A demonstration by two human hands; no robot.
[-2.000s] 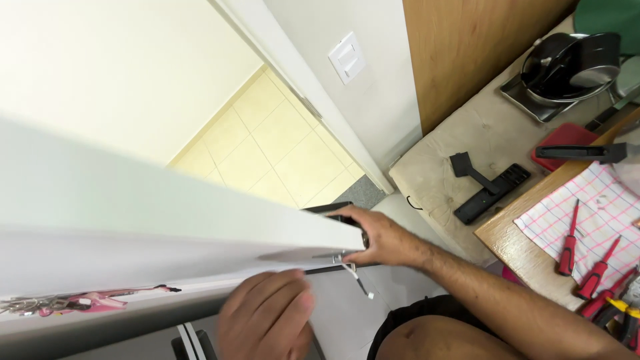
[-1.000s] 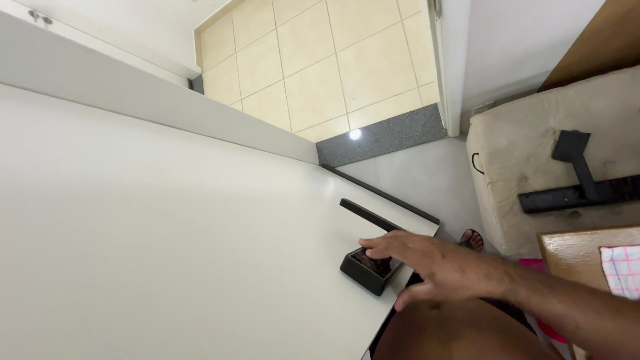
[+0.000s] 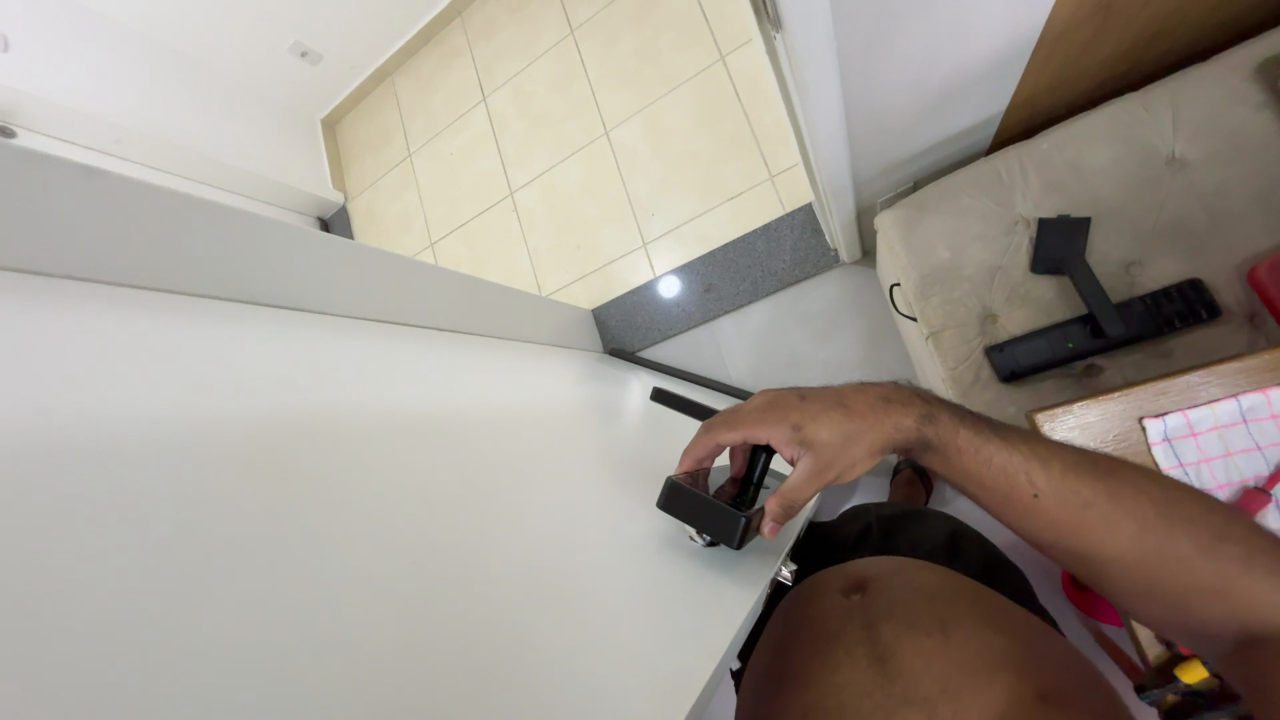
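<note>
My right hand grips a black door lock unit with a lever handle at the face of a white door. The thumb is on its near side and the fingers reach over its far side. The lower end of the unit stands off the door, and something small and metallic shows beneath it. A metal latch part shows at the door's edge, just below the hand. My left hand is out of view.
A second black lock part with a handle lies on a beige tufted seat. At right, a checked cloth lies on a wooden table. A dark stone threshold crosses the doorway to a tiled floor.
The view has swung from the door's edge to its face. My left hand, seen two seconds ago, has left view. My right hand now grips the lock unit, its lower end tilted away from the door.
</note>
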